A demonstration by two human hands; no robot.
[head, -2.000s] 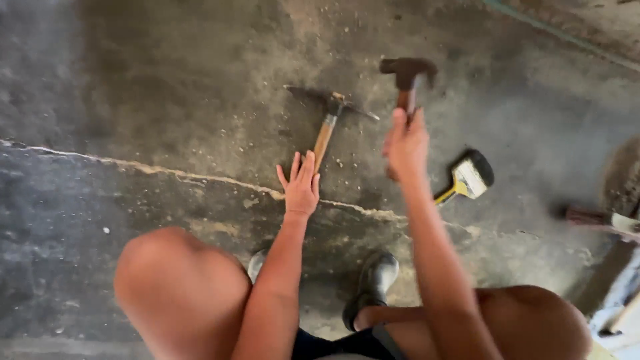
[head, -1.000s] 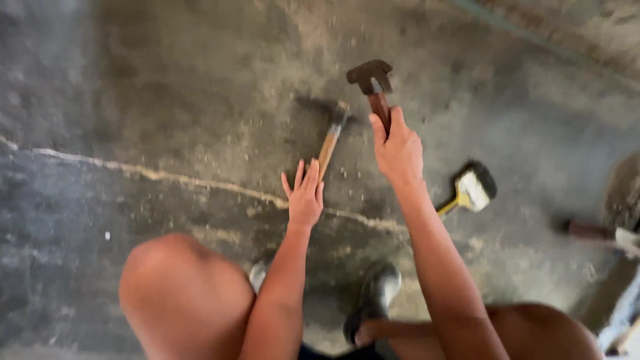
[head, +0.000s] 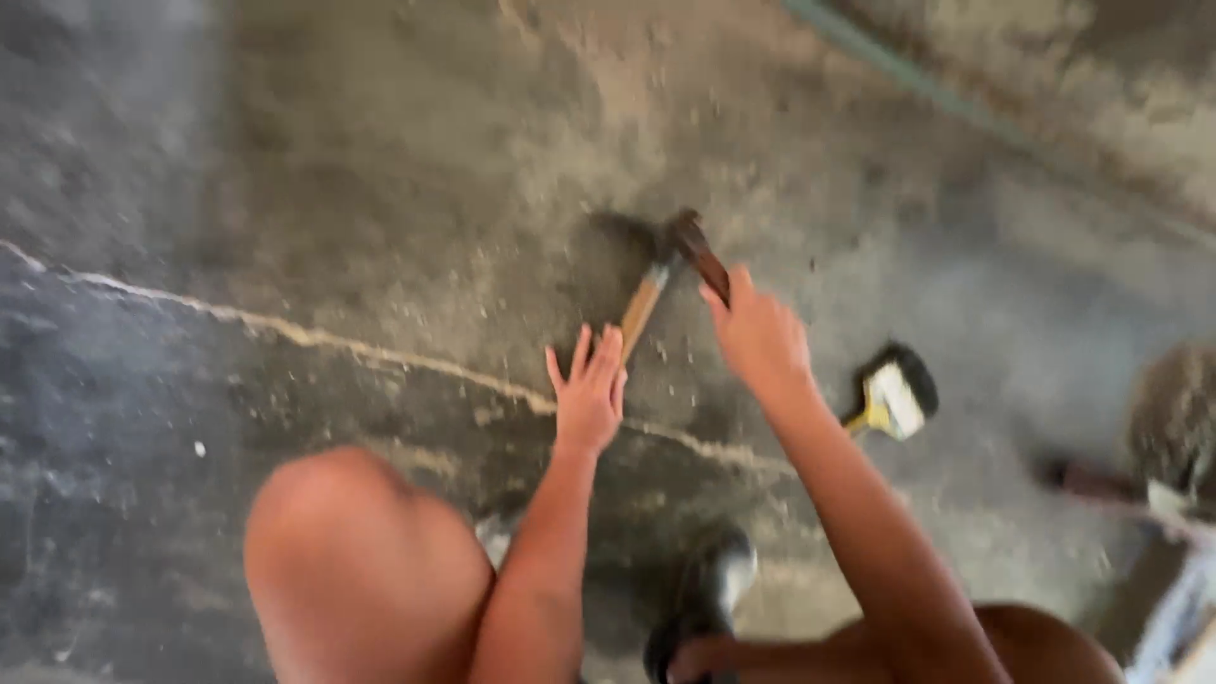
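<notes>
My right hand (head: 765, 337) grips the handle of a hammer (head: 708, 261) with a dark brown head. The hammer's head is over the head end of a wooden-handled pick-like tool (head: 642, 309) on the concrete floor; whether the two touch cannot be told. My left hand (head: 589, 394) lies against the lower part of that wooden handle, its fingers spread. The pick-like tool's own head is blurred and partly hidden behind the hammer.
A wide brush (head: 893, 394) with dark bristles and a yellow handle lies right of my right forearm. A cracked seam (head: 399, 356) crosses the concrete floor. At the far right are a blurred dark-handled tool (head: 1092, 480) and a round rough object (head: 1173, 418). My shoe (head: 727, 570) is below.
The hammer in my right hand has come down from above and right of the wooden-handled tool onto its head end. My left hand has stayed by the wooden handle.
</notes>
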